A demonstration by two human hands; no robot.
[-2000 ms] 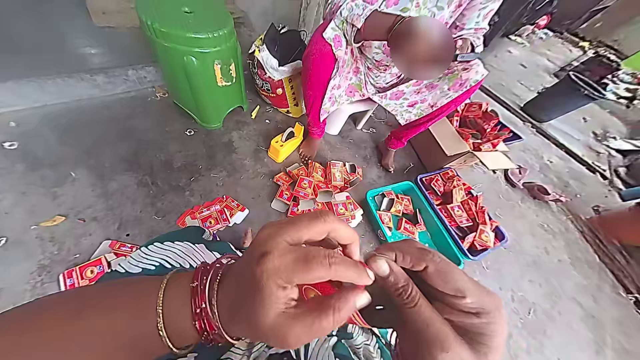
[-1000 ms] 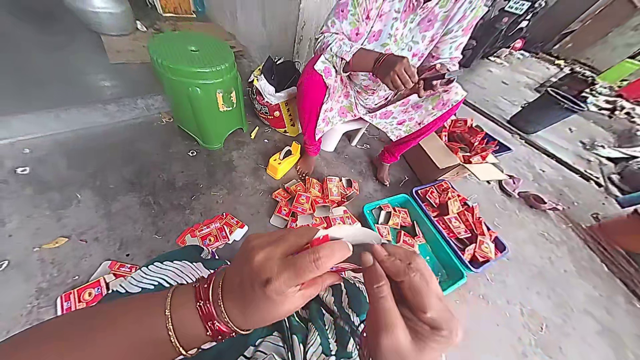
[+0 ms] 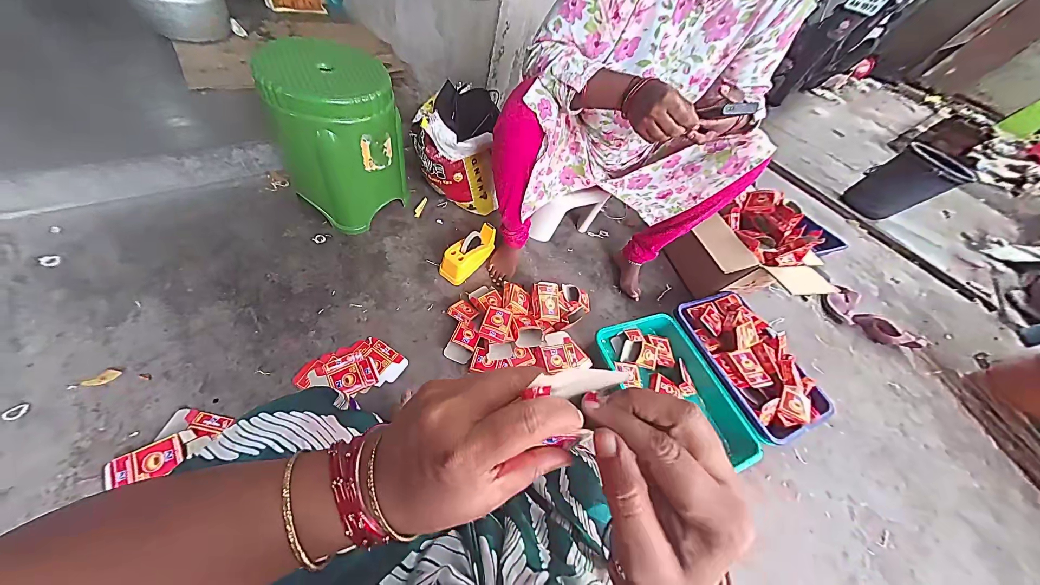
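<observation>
My left hand (image 3: 479,451), with red and gold bangles at the wrist, pinches a small red cardboard box (image 3: 575,382) whose pale inner flap sticks up. The fingertips of my right hand (image 3: 670,479) meet the box's right side; whether they grip it is hard to tell. Beyond my hands, a pile of small red boxes (image 3: 520,325) lies on the concrete floor. Flat red cartons (image 3: 351,370) are stacked left of that pile, and more cartons (image 3: 154,461) lie beside my patterned green cloth.
A teal tray (image 3: 727,418) and a blue tray (image 3: 822,410) hold red boxes. Behind them stands an open cardboard box (image 3: 707,264) of more. A seated person (image 3: 650,106) works with their hands opposite. A yellow tape dispenser (image 3: 469,256), green plastic stool (image 3: 337,138) and bag (image 3: 455,154) are nearby.
The box between my fingers has turned, and its pale flap now points to the right. My right fingers have shifted around its edge. The other person's head has left the view.
</observation>
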